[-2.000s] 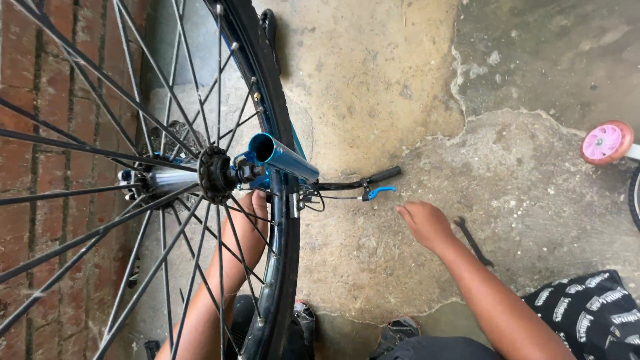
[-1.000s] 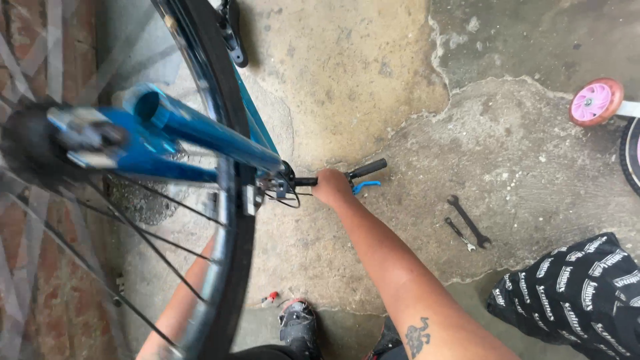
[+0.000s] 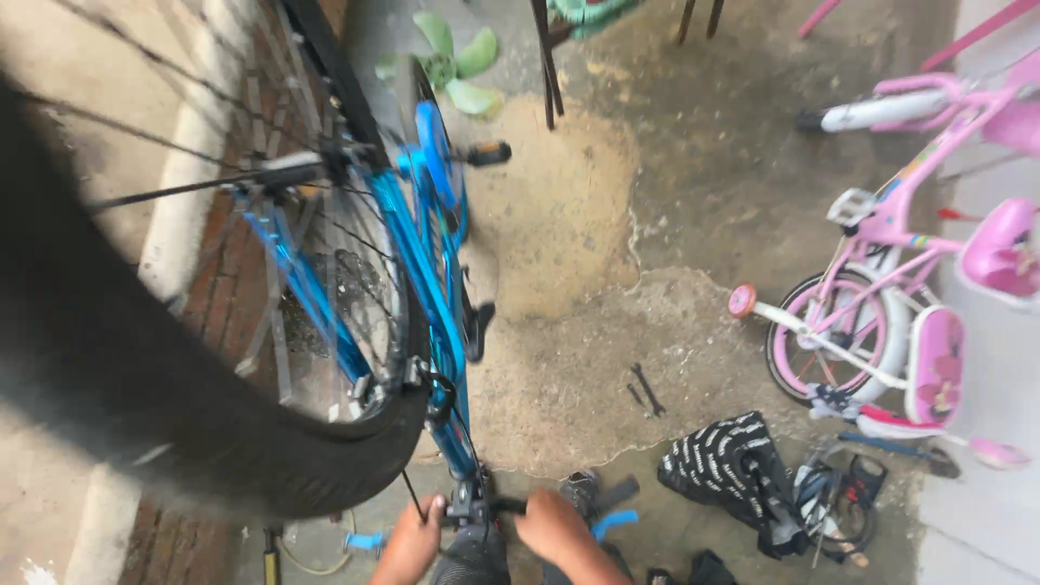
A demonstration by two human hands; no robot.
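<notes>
A blue bicycle frame stands in front of me, its black-tired wheel large and blurred at the left. At the bottom centre are its stem and handlebar. My left hand is on the left side of the bar near the stem, thumb up, beside a black cable. On the other side my right hand is closed around the bar. Blue brake levers show to the right of that hand and at the left.
Two wrenches lie on the concrete floor. A black patterned cloth rests beside tangled cables and tools. At the right stands a pink child's bicycle with a training wheel. A green fan blade piece and thin metal legs are at the top.
The blue bicycle has turned and its handlebar now lies close to my body at the bottom. My right hand, off the bar at first, took hold of it. The view has shifted widely.
</notes>
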